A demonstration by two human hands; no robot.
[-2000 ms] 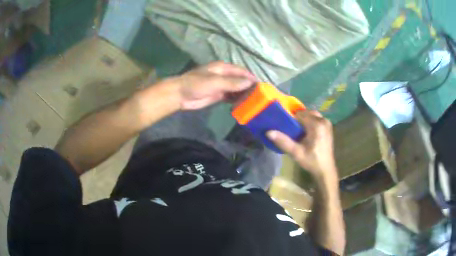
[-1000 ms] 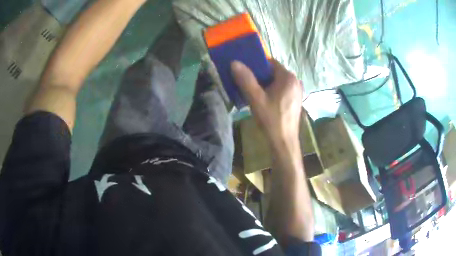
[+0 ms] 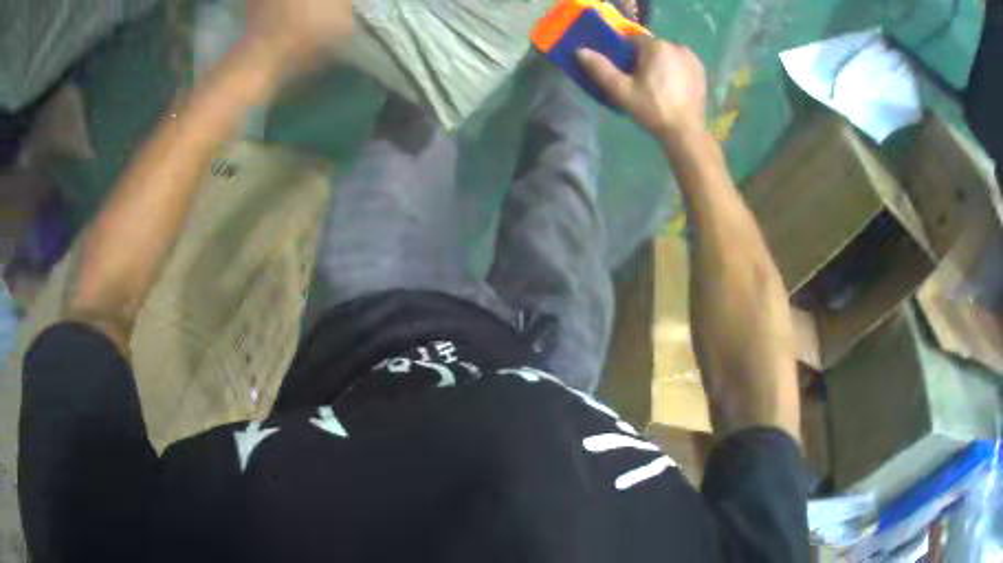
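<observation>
My right hand (image 3: 660, 88) is at the top right of centre, closed round a tape dispenser (image 3: 585, 50) with a blue body and an orange end. My left hand (image 3: 299, 24) is blurred at the top edge, over the left side of the grey-green woven sack (image 3: 451, 50); whether its fingers grip the sack cannot be told. The sack lies beyond my feet, with a folded corner pointing toward me, and runs out of the top of the picture. No tape strip can be made out.
Brown cartons (image 3: 248, 286) lie to the left of my legs. Open empty cartons (image 3: 825, 209) stand on the right, with a white sheet (image 3: 852, 83) behind them. Another grey-green sack (image 3: 66, 44) is at the top left. A blue-edged item (image 3: 935, 484) lies at the lower right.
My left hand was out of the picture one second ago and now shows at the top edge. The dispenser has moved up and right in the view. The chair has left the picture.
</observation>
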